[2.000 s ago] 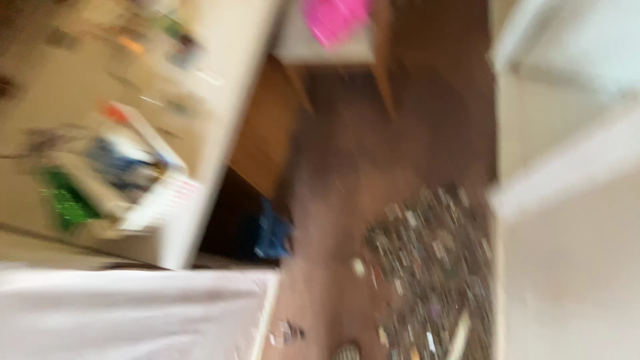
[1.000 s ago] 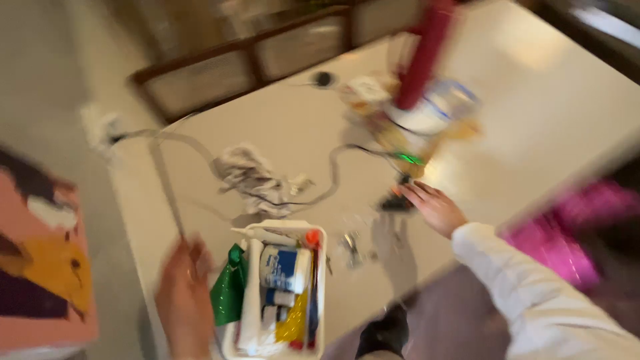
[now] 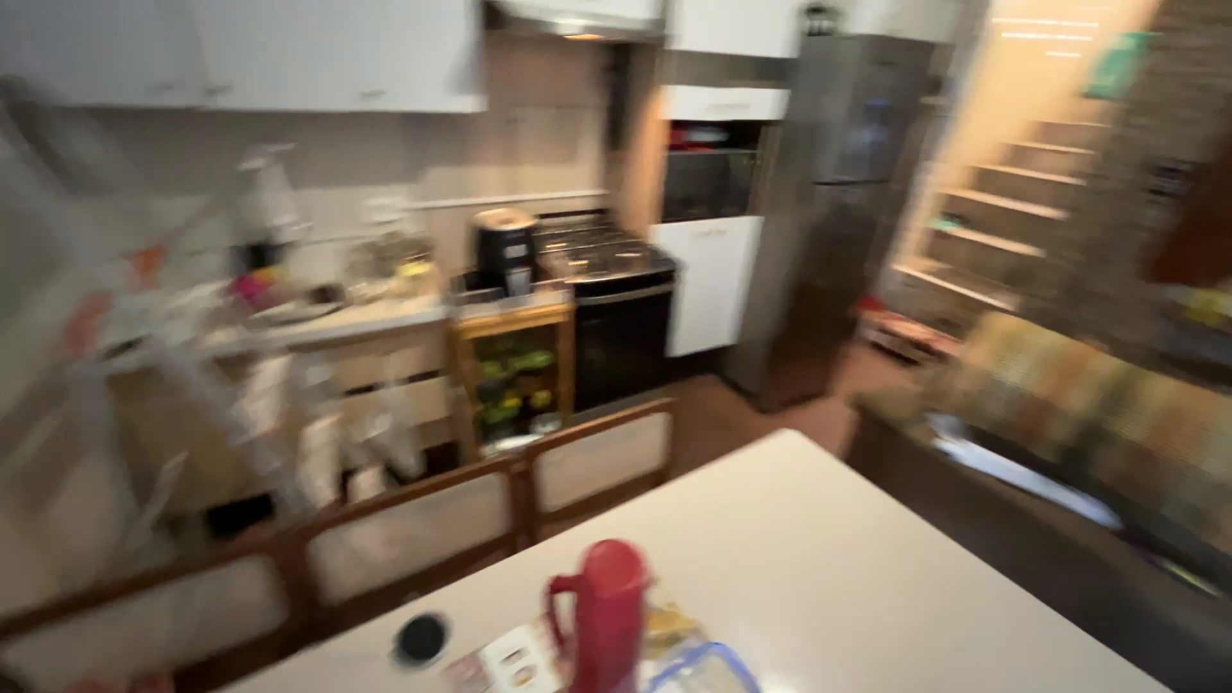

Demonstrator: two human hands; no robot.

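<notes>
A red thermos jug (image 3: 611, 616) with a side handle stands on the white table (image 3: 818, 558) at the bottom of the view. Close to its right lies a clear container with a blue rim (image 3: 707, 669), and yellowish wrapping shows behind it. To the jug's left are a light card or packet (image 3: 520, 662) and a round black object (image 3: 421, 639). A blurred, skin-toned patch at the bottom left edge may be the tips of my left hand (image 3: 120, 683); what it touches is hidden. My right hand is out of the frame.
Wooden chairs with pale backs (image 3: 414, 534) line the table's far side. Beyond stand a cluttered counter (image 3: 337, 322), an air fryer (image 3: 505, 250), a stove (image 3: 621, 318) and a fridge (image 3: 818, 221). A sofa (image 3: 1020, 491) is on the right, below stairs (image 3: 1001, 212).
The view has swung up from the table to the kitchen. My right hand, over the table one second ago, has left the frame, as has the white tray of supplies.
</notes>
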